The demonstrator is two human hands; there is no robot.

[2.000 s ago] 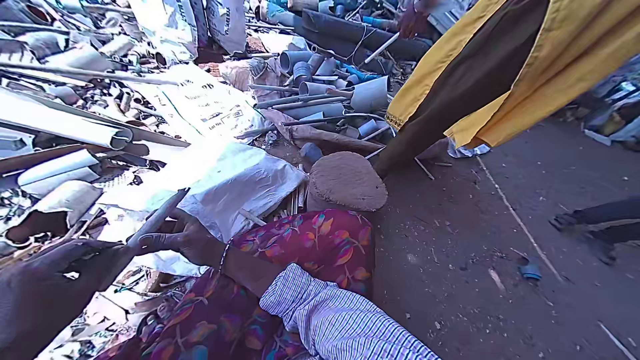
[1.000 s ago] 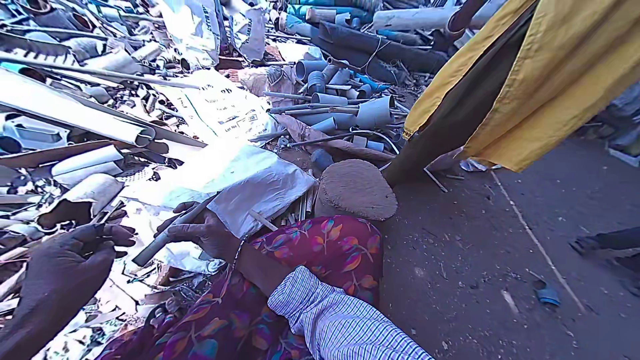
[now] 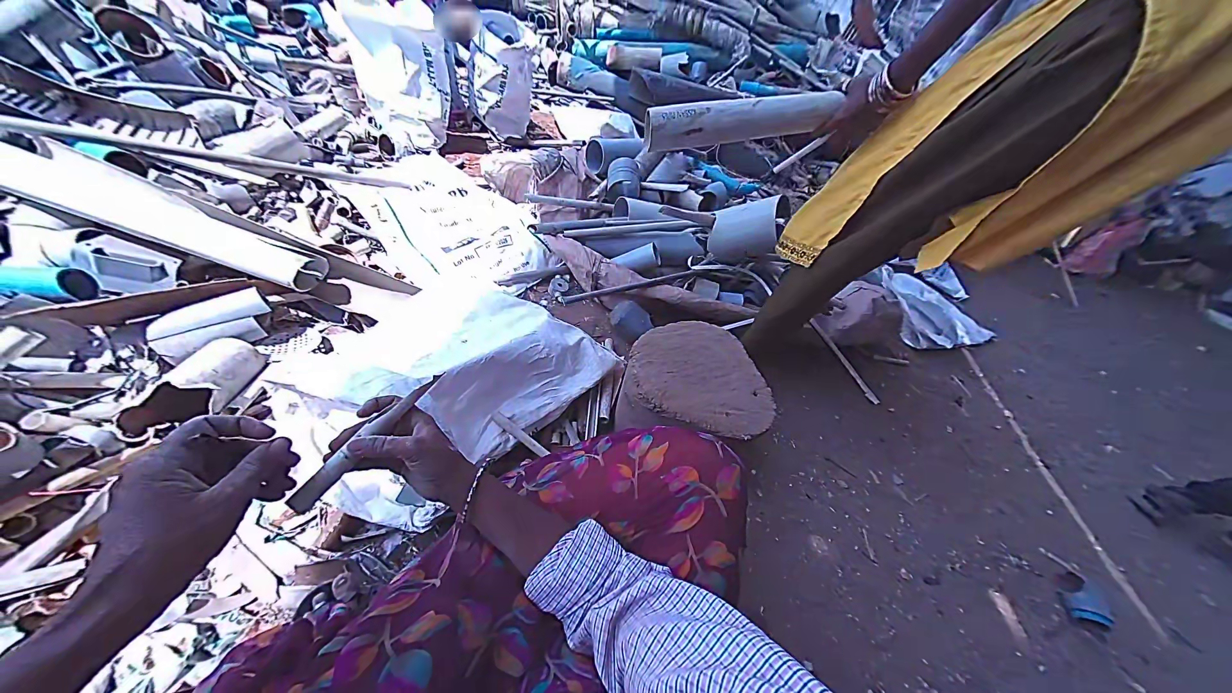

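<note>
My right hand (image 3: 419, 452), below a white plastic sack (image 3: 520, 356), grips a grey length of plastic pipe (image 3: 351, 462) that slants from upper right to lower left. To its left is my left hand (image 3: 217, 467), fingers curled and apart. A thin pale loop shows at its fingertips; whether it is held or is only behind them I cannot tell. Beyond my knee, under patterned cloth, sits a rounded, flat-topped brown block (image 3: 703, 380). Thin sticks or pipe pieces (image 3: 597, 399) lie between it and the sack.
Scrap plastic pipes (image 3: 212, 375) are heaped at the left, with a long white pipe (image 3: 154, 217) across them. More grey pipe pieces (image 3: 751, 226) lie ahead. A co-worker in yellow and brown cloth (image 3: 885, 173) stands at the upper right, one hand (image 3: 847, 115) on a large pipe (image 3: 736, 120).
My left hand has come away from the grey pipe piece, which stays in my right hand. The co-worker's hand now holds a large pipe.
</note>
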